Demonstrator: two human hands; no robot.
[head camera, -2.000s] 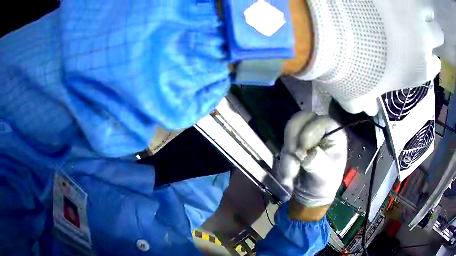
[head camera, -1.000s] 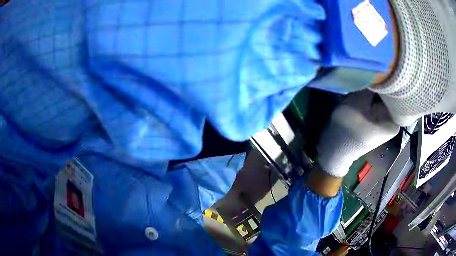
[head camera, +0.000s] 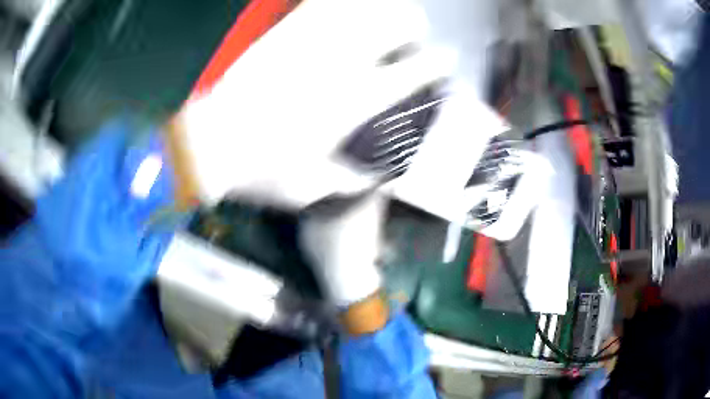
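The view is heavily blurred. The white end panel (head camera: 459, 175) with two dark round fan grilles slants across the middle. My left hand (head camera: 288, 117), in a white glove, reaches from the left and lies against or over the panel's near end. Its fingers cannot be made out clearly. My right hand (head camera: 342, 249), also gloved, is lower, just below the panel's near end. Its fingertips are hidden or blurred at the panel's edge. Whether either hand grips the panel cannot be told.
A green mat (head camera: 459, 316) lies under the work, with a pale rail (head camera: 483, 356) along its near edge. Orange-red pieces lie at the top left (head camera: 241, 43) and beside the panel (head camera: 479, 265). A black cord (head camera: 514, 273) runs past the panel. Grey metal parts stand further right.
The view has swung, and the fan panel now shows nearer the middle. Both hands appear further left. My left hand is now at the panel's near end.
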